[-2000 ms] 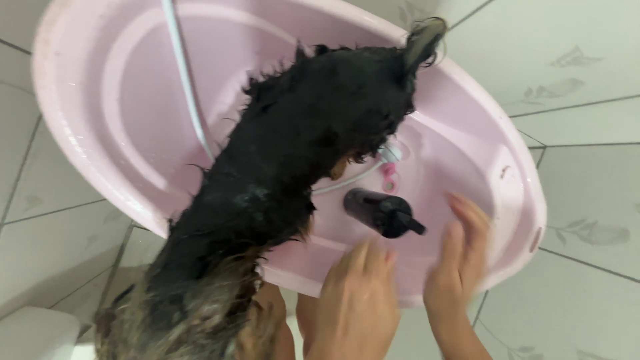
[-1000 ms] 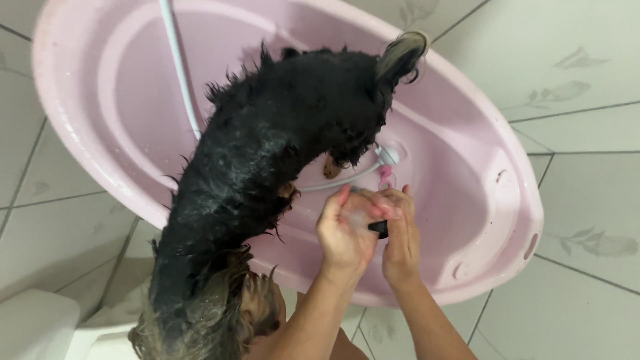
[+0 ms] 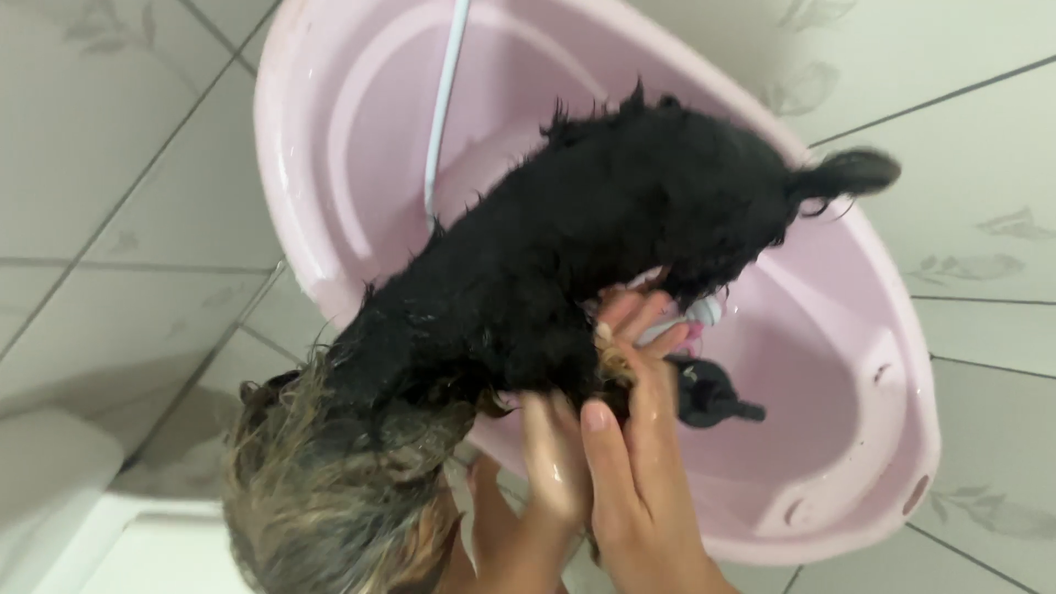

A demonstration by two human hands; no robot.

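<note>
A wet dog (image 3: 577,223) with a black back and a grey-tan head stands in a pink plastic baby bathtub (image 3: 833,404), its head over the near rim at the lower left. My left hand (image 3: 553,454) reaches under the dog's chest, its fingers hidden by fur. My right hand (image 3: 643,412) lies against the dog's front leg, with fingers spread under the belly; whether it grips the leg cannot be told. Right beside it in the tub is a black pump bottle (image 3: 709,392), partly hidden behind the hand.
A white hose (image 3: 445,107) hangs over the far side into the tub. Beyond my right fingers lies a white fitting (image 3: 704,311) with something pink. Grey-white tiles (image 3: 990,206) surround the tub. A white object (image 3: 157,553) stands at the lower left.
My hands were together over the tub one second ago; now they are at the dog's chest and front leg. The bottle's top shows again. The view has shifted closer.
</note>
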